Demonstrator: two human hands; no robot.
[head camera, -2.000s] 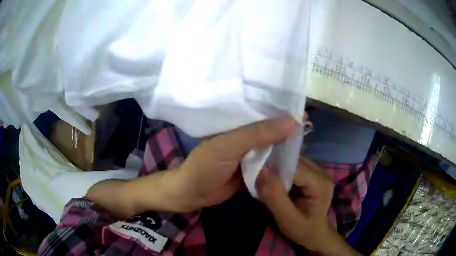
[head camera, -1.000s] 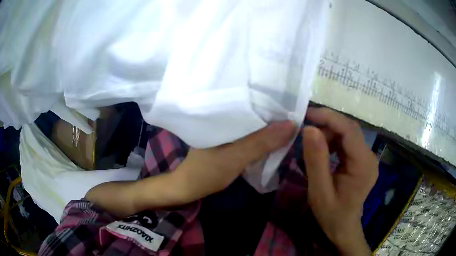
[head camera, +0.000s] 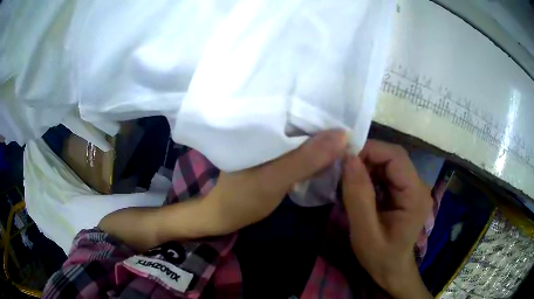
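Observation:
A large thin white fabric piece (head camera: 234, 76) is draped over the table and hangs off its front edge. A narrow folded edge (head camera: 375, 76) runs down its right side. My left hand (head camera: 263, 184) comes from the lower left and pinches the cloth near the lower end of this fold, thumb on top. My right hand (head camera: 386, 216) is at the lower right, its thumb and forefinger closed on the folded edge beside my left fingertips. A small flap of thin cloth hangs below my left fingers. The fingers under the cloth are hidden.
The pale table (head camera: 462, 52) has a printed measuring scale (head camera: 439, 102) near its front edge. More white cloth (head camera: 58, 198) hangs at the left beside a brown box-like thing (head camera: 93, 163). A yellow-rimmed basket or tray (head camera: 489, 260) is at the lower right. A plaid sleeve is at lower left.
My right hand first let go of the lower flap and moved up and right, then closed on the folded edge beside my left fingertips. The folded edge has shifted to the right.

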